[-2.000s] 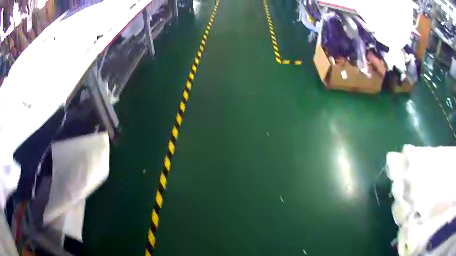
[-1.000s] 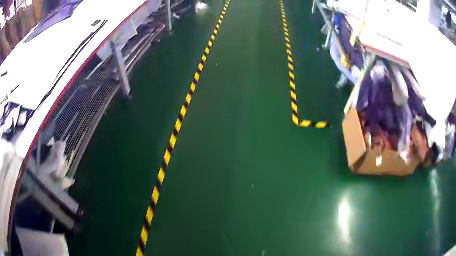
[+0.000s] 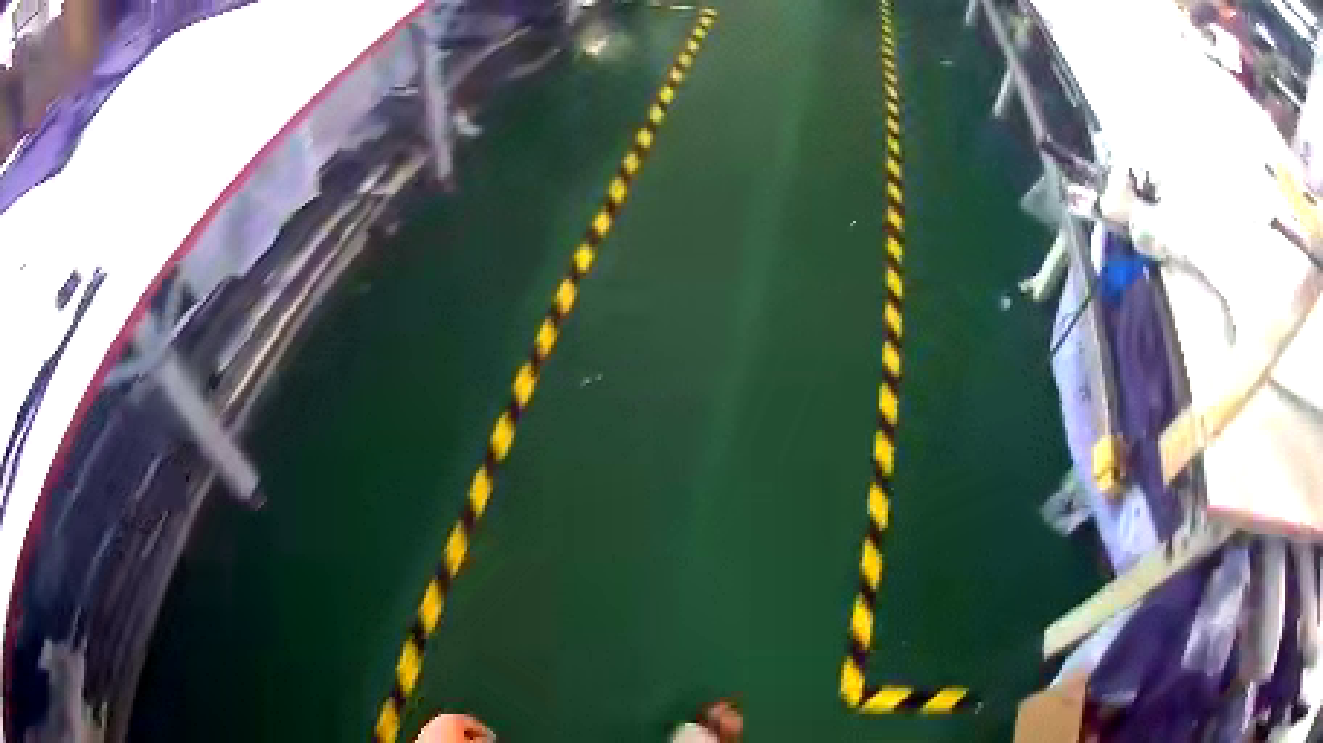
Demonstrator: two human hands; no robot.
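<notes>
Two small blurred skin-toned shapes show at the bottom edge in the head view, cut off by it. The left one, an orange-pink rounded shape, appears to be my left hand (image 3: 454, 729). The right one, smaller and reddish-brown with a pale part beside it, appears to be my right hand (image 3: 717, 720). Fingers and anything held are hidden. The green floor (image 3: 668, 465) lies in front of me, between two yellow-black tape lines (image 3: 501, 436).
A long white red-edged table (image 3: 160, 160) runs along the left, with metal legs and shelving beneath. At right stands another white table (image 3: 1161, 87), with dark cloth (image 3: 1146, 639) hanging below it. A cardboard box (image 3: 1052, 711) is at the lower right.
The view has advanced along the aisle. The cardboard box has moved down toward the lower right edge. The white bundle at lower right has left view. Two skin-toned shapes have appeared at the bottom.
</notes>
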